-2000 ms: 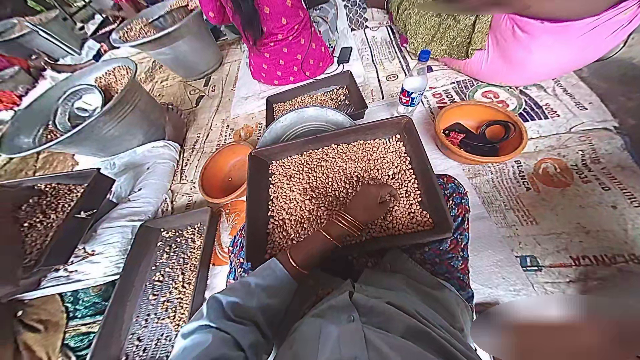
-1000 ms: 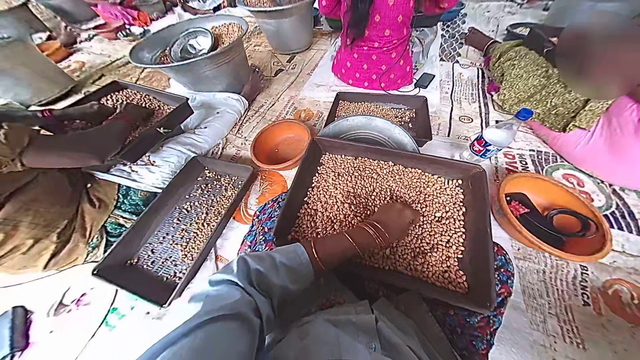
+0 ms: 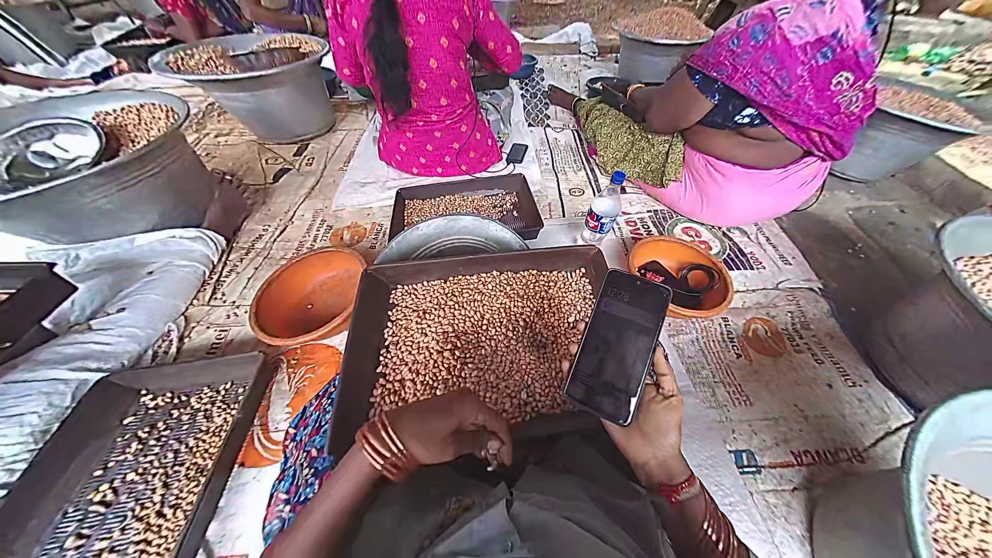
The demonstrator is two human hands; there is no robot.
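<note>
A dark rectangular tray [image 3: 597, 260] of brownish shelled nuts or seeds, perhaps peanuts, rests on my lap. My left hand [image 3: 461, 435], wearing copper-coloured bangles, is curled over the tray's near edge. Small pale pieces show at its fingertips, too small to identify. At the tray's right side, my right hand [image 3: 657, 415] grips a dark smartphone [image 3: 618, 347], tilted, its screen facing me. A red band and bangles circle that wrist. The phone covers part of the tray's right edge.
Orange bowls stand left [image 3: 308, 298] and right [image 3: 709, 306] of the tray; the right one holds dark items. Beyond are a metal basin [image 3: 449, 232], another tray [image 3: 399, 213] and a plastic bottle [image 3: 603, 211]. A third tray [image 3: 147, 370] lies left. People and metal tubs [image 3: 271, 101] surround the mat.
My left hand has moved from the nuts to the tray's near edge. My right hand and the phone have come into view. The view has shifted.
</note>
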